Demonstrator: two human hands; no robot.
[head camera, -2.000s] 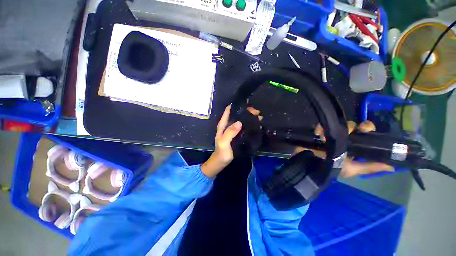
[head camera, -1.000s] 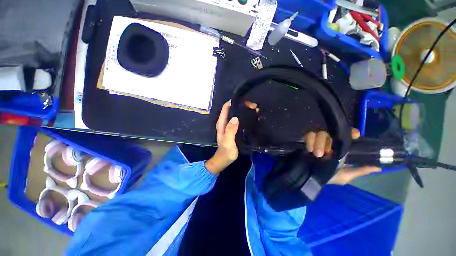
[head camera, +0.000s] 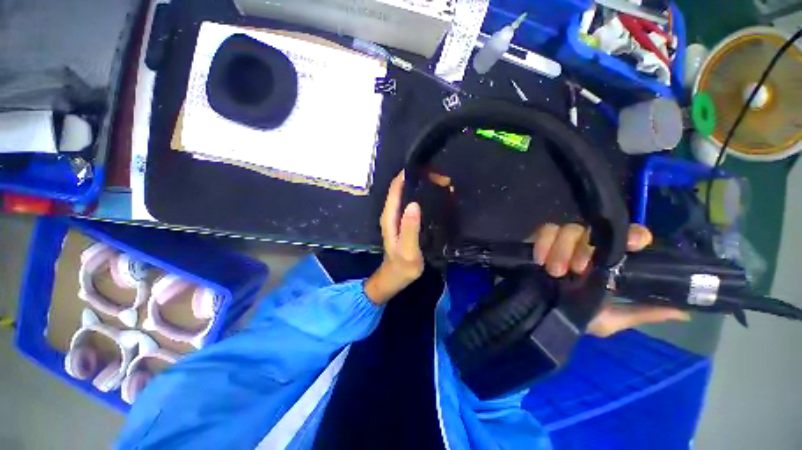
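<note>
My left hand (head camera: 402, 235) holds one ear cup of the black headphones (head camera: 591, 167), whose headband arcs over the mat. My right hand (head camera: 567, 250) is closed around the long black electric screwdriver (head camera: 659, 274). The screwdriver lies across the headband, its thin end pointing left at the held cup. The contact at its tip is too dark to tell. The other cup, with its pad (head camera: 506, 325), hangs below the screwdriver over the lap. A loose black ear pad (head camera: 252, 81) lies on the white papers (head camera: 330, 132).
A bright green tool (head camera: 503, 139) lies on the black mat (head camera: 264, 215) inside the headband's arc. White-and-pink headphones (head camera: 110, 352) sit in a blue tray at left. A blue parts bin (head camera: 576, 53), a translucent cup (head camera: 651, 126) and a large spool (head camera: 756, 97) stand at the right.
The padded cup has swung slightly down and left. The headband has shifted a little up and right. The green tool shows more fully. Both hands keep their holds.
</note>
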